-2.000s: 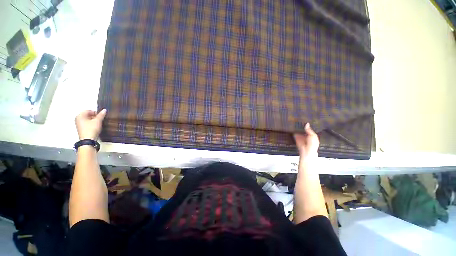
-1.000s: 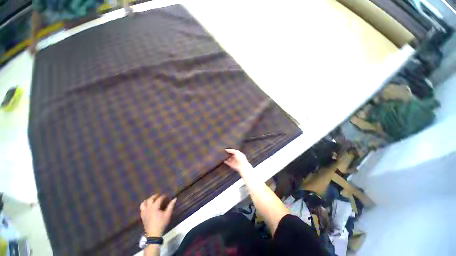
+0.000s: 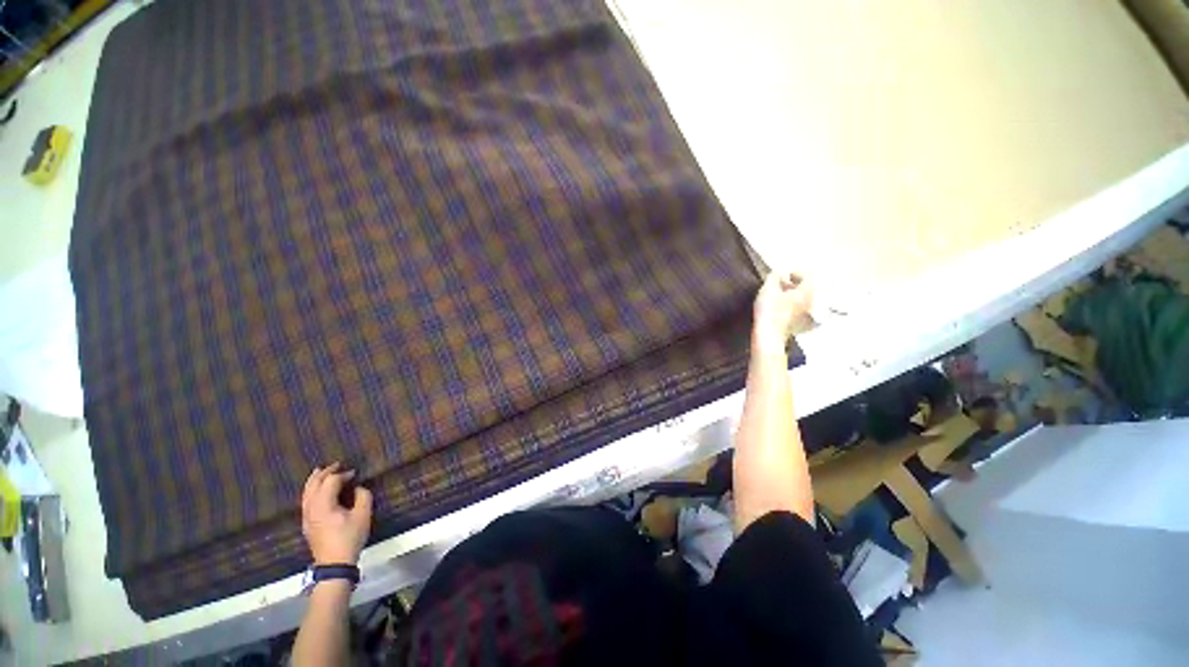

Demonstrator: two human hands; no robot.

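Observation:
A brown plaid fabric ply [image 3: 391,248] with blue-purple checks lies on top of a stack of plies [image 3: 574,414], whose layered edges show along the near table rim. My left hand [image 3: 337,511] is at the ply's near edge, left of the middle, with thumb and fingers curled at the cloth. My right hand [image 3: 780,302] is at the ply's near right corner, its fingers closed on the corner. A few soft wrinkles cross the far part of the ply.
Tan underlay paper [image 3: 965,143] lies right of the cloth. A grey metal tool [image 3: 47,558] and a yellow box [image 3: 47,155] are on the table at the left. Brown scraps [image 3: 932,502] and a green bundle [image 3: 1132,332] lie on the floor at the right.
My right hand has moved right along the near edge to the corner, and the fold near that corner is gone. My left hand stays at the near edge. The view has shifted.

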